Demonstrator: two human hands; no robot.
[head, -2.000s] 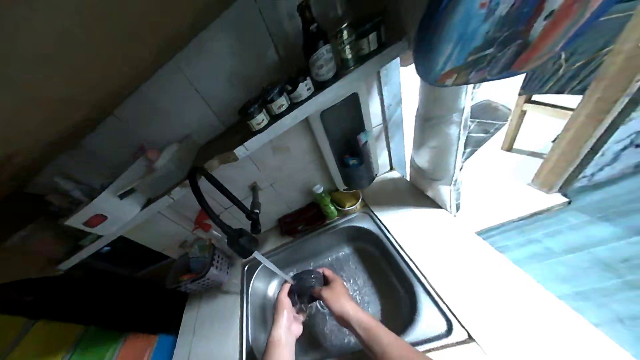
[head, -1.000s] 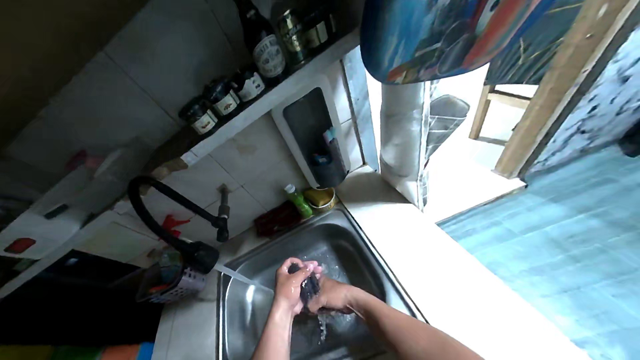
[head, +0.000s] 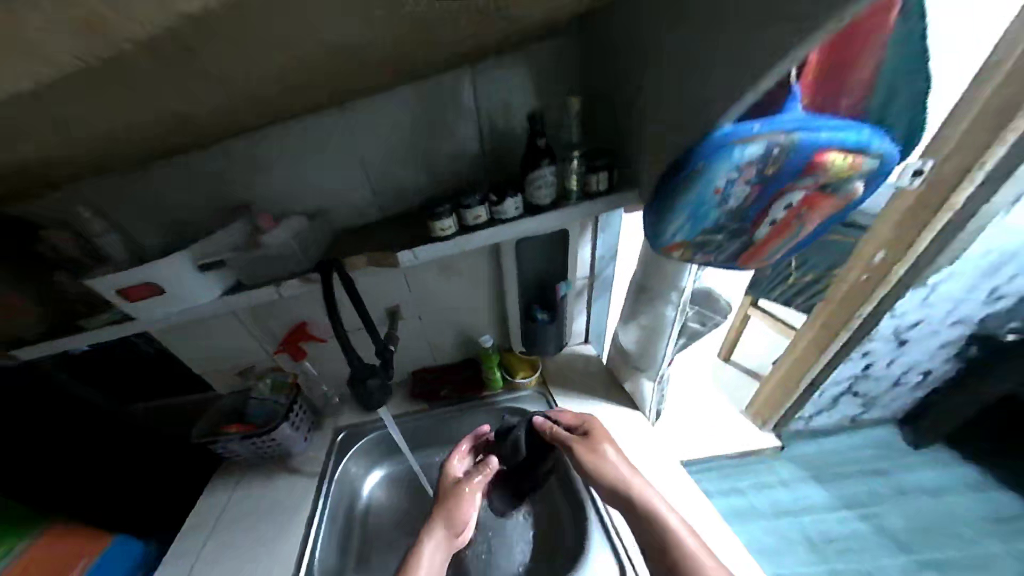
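Note:
My left hand (head: 464, 484) and my right hand (head: 588, 452) hold a wet black cloth item (head: 524, 468) between them, over a stainless steel sink (head: 364, 512). The right thumb and fingers pinch its upper right edge; the left fingers grip its left side. The cloth hangs partly unfolded, its exact kind unclear. Left of the hands, a black flexible faucet (head: 370, 384) runs a stream of water into the basin.
Behind the sink stand a green bottle (head: 490, 364) and a yellow sponge in a tub (head: 522, 368). A purple basket (head: 276, 428) and a red-topped spray bottle (head: 300, 344) are at left. Jars (head: 474, 210) line the shelf above; a blue cartoon bag (head: 772, 192) hangs at right.
The black cloth was bunched between my hands a second ago; now it hangs more open, with my hands farther apart. It is out of the water stream. The view has tilted upward.

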